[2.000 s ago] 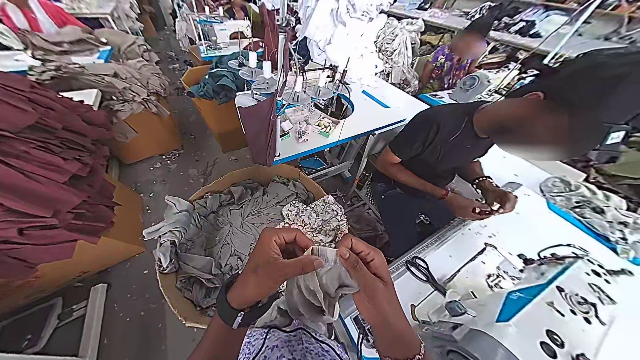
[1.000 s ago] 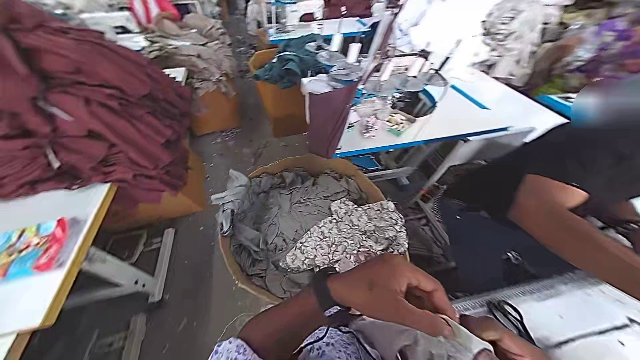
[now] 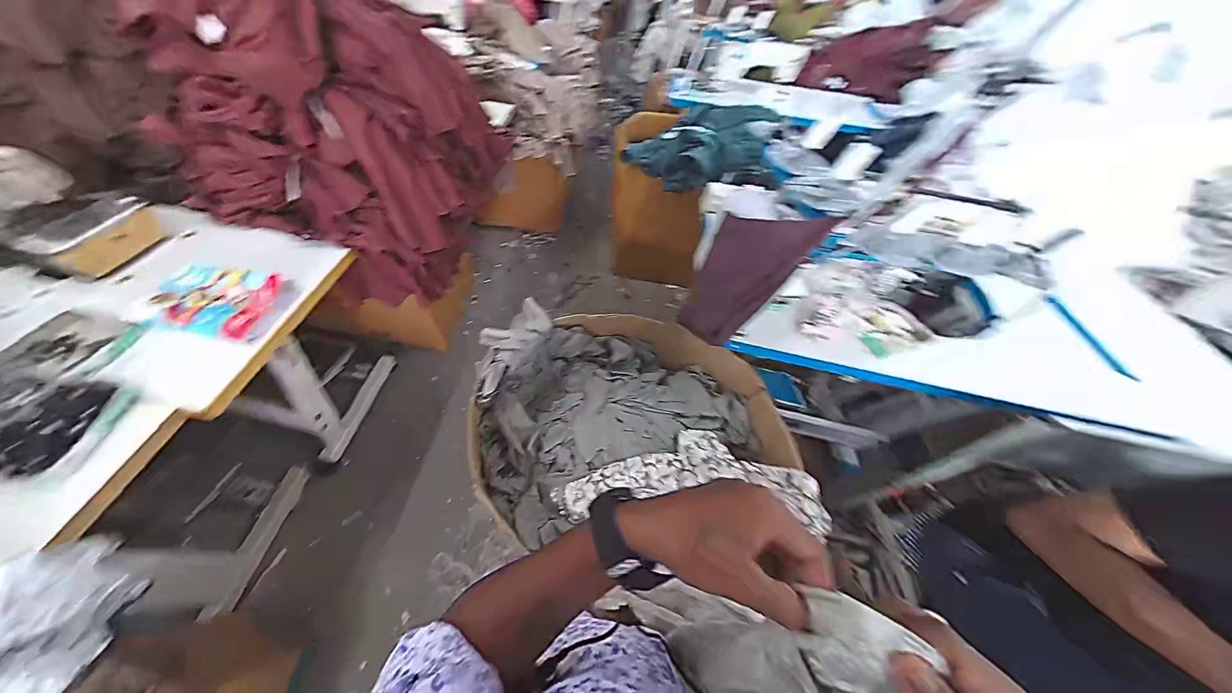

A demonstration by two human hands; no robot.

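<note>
My left hand [image 3: 731,549], with a dark watch at the wrist, pinches a piece of light grey fabric [image 3: 751,645] between thumb and fingers at the bottom of the view. My right hand [image 3: 934,645] grips the same fabric a little to the right, partly cut off by the lower edge. Beyond my hands, a round cardboard bin [image 3: 674,337] holds a heap of crumpled grey cloth [image 3: 616,395]. A white patterned cloth [image 3: 664,474] lies on its near side, partly behind my left hand.
A white worktable with a blue edge [image 3: 1020,375] stands at the right, a person's arm [image 3: 1136,587] below it. Left are a yellow-edged table [image 3: 221,361] with a colourful packet [image 3: 221,300] and a maroon garment pile [image 3: 337,144]. Cardboard boxes [image 3: 654,212] stand farther back.
The view has swung left, bringing the yellow-edged table in and moving the co-worker mostly out. Both hands keep hold of the light grey fabric.
</note>
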